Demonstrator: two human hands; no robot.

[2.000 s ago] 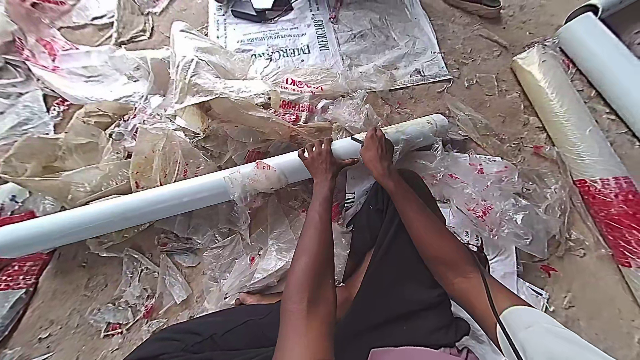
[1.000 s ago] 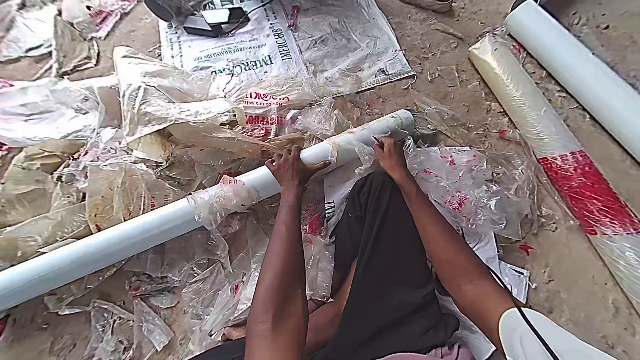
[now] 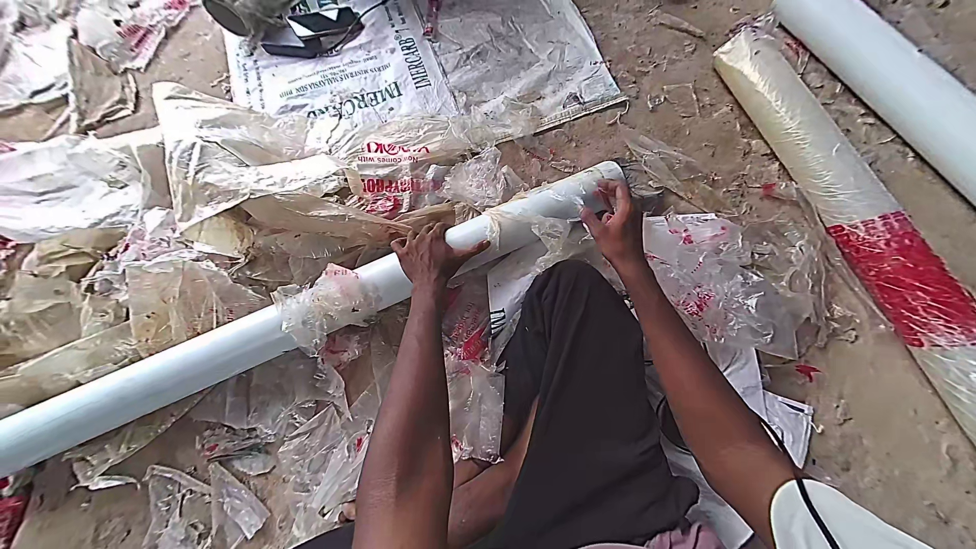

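A long pale plastic pipe [image 3: 198, 358] lies diagonally across the head view, its right end raised near my knee. My left hand [image 3: 431, 255] grips the pipe from above, with the thumb spread along its near side. Close to the pipe's right end, my right hand [image 3: 616, 221] has bent fingers touching the surface and clear film there; whether it pinches the film cannot be told. A crumpled band of clear plastic film [image 3: 328, 305] wraps the pipe to the left of my left hand. More thin film clings between my hands.
Crumpled plastic sheeting [image 3: 252, 168] is heaped beyond the pipe. A printed woven sack [image 3: 526, 61] carries a black device [image 3: 309, 34] behind it. At the right, a film-wrapped pipe with a red band [image 3: 907, 282] and another pale pipe [image 3: 877, 84] lie on dirt ground. Film scraps [image 3: 724, 290] surround my knee.
My right hand was close beside my left hand two seconds ago; it has moved right along the pipe to near its end. My left hand stays on the pipe.
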